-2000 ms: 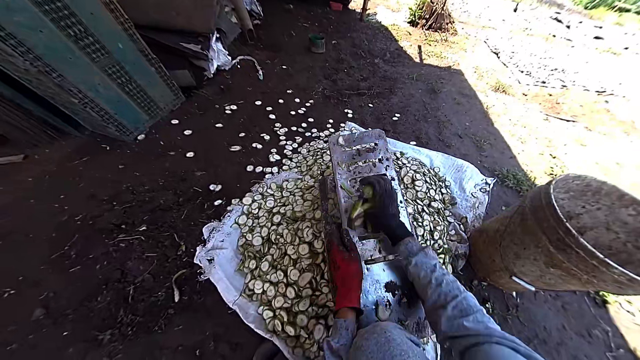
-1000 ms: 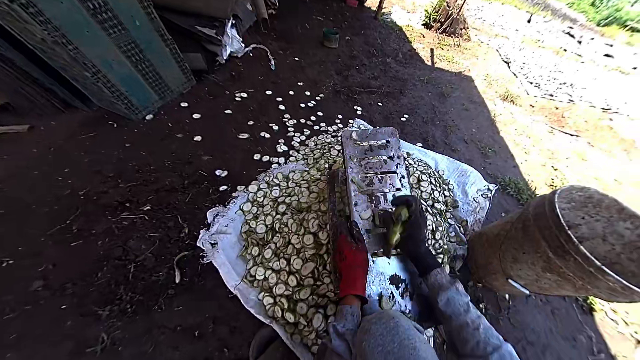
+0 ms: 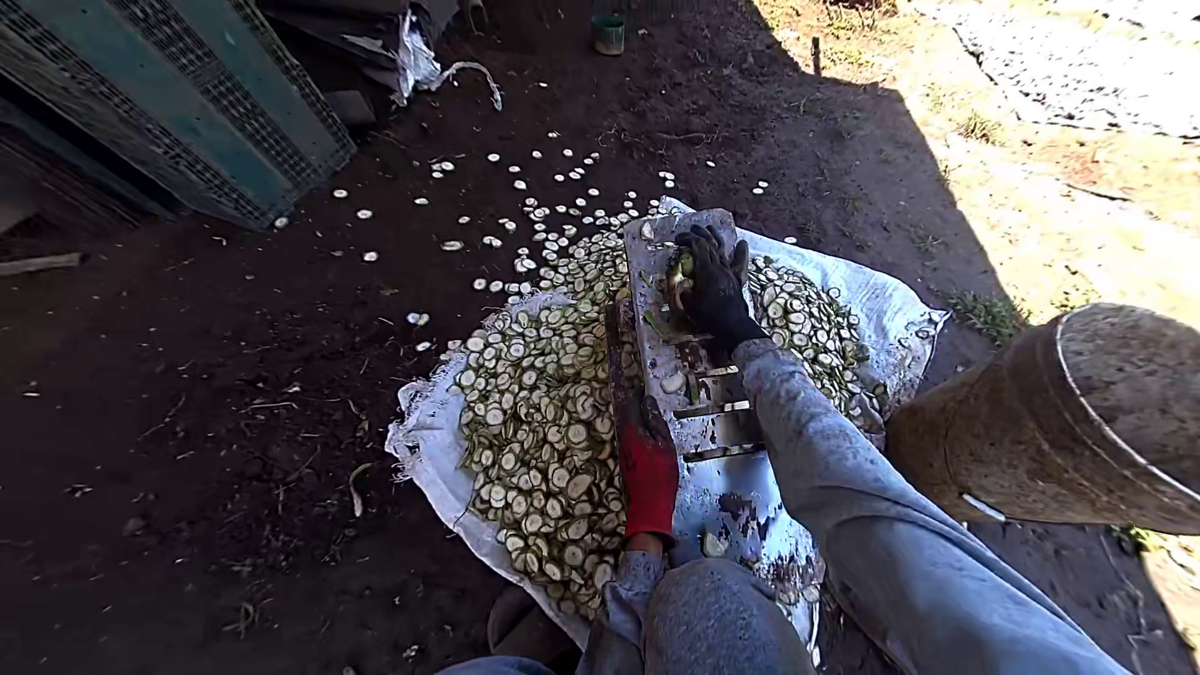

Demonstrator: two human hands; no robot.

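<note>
My left hand (image 3: 649,464), in a red and black glove, grips the left edge of a worn slicing board (image 3: 680,389) with several crosswise slots. Near the far end of the board, my right hand (image 3: 714,284), in a dark glove, presses on a greenish vegetable piece (image 3: 682,272), mostly hidden under the fingers. The board slopes over a large heap of round pale slices with green rims (image 3: 544,422). Beneath the heap lies a white woven sack (image 3: 436,441). More slices show on the sack right of the board (image 3: 806,314).
A large dirty bucket (image 3: 994,431) leans at the right beside the sack. Loose slices (image 3: 370,256) are scattered on the dark soil beyond the heap. A blue-green slatted panel (image 3: 216,103) stands at the upper left. A small green pot (image 3: 607,35) is at the top.
My right hand has moved up the board to its far end, from the lower part where it was one second ago. My left hand keeps its hold on the board's edge.
</note>
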